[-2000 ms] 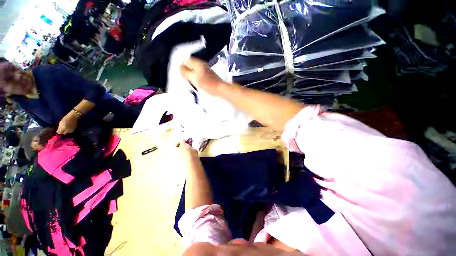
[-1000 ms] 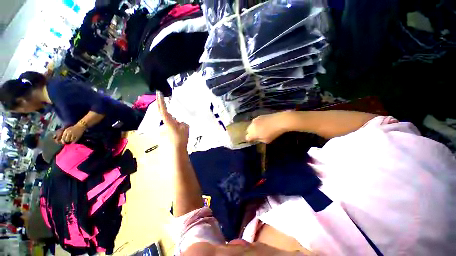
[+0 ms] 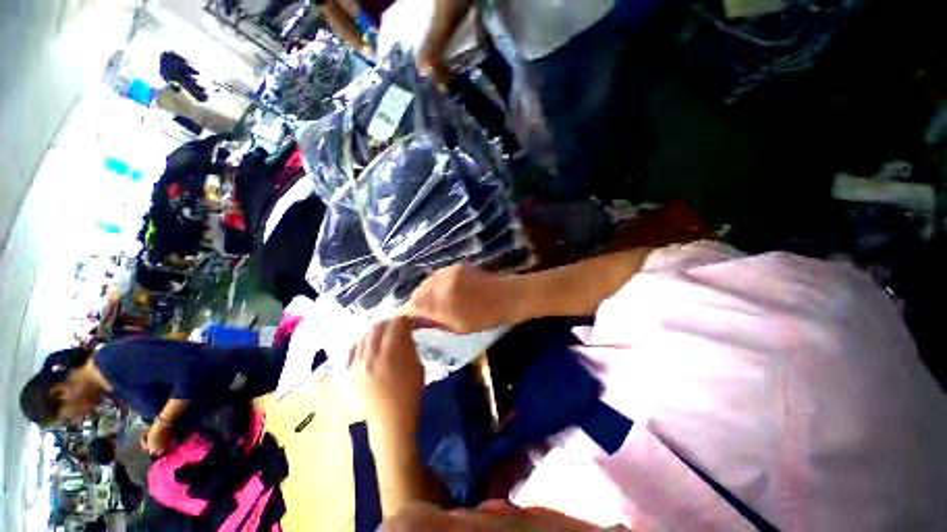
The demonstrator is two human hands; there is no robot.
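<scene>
My left hand (image 3: 386,358) lies on the white polybags (image 3: 332,330) at the table's far edge, fingers bent; I cannot tell if it grips a sheet. My right hand (image 3: 457,298) is just to its right, against the same polybags at the foot of the tied bundle (image 3: 415,197). Its fingertips are hidden. The bundle is a tall stack of shiny bagged dark garments with a pale band round it. A navy garment (image 3: 447,416) lies on the table close to my body, below my hands.
Thread snips (image 3: 304,422) lie on the yellow-wood tabletop (image 3: 317,468). At left a person in dark blue (image 3: 156,379) handles black-and-pink pieces (image 3: 182,478). Another person's arm (image 3: 441,42) shows beyond the bundle. A brown stool (image 3: 665,227) stands behind my right forearm.
The view has tilted, so the bundle and the other person appear lower and further left. My left hand has come down from its raised position, and both hands are now close together at the polybags.
</scene>
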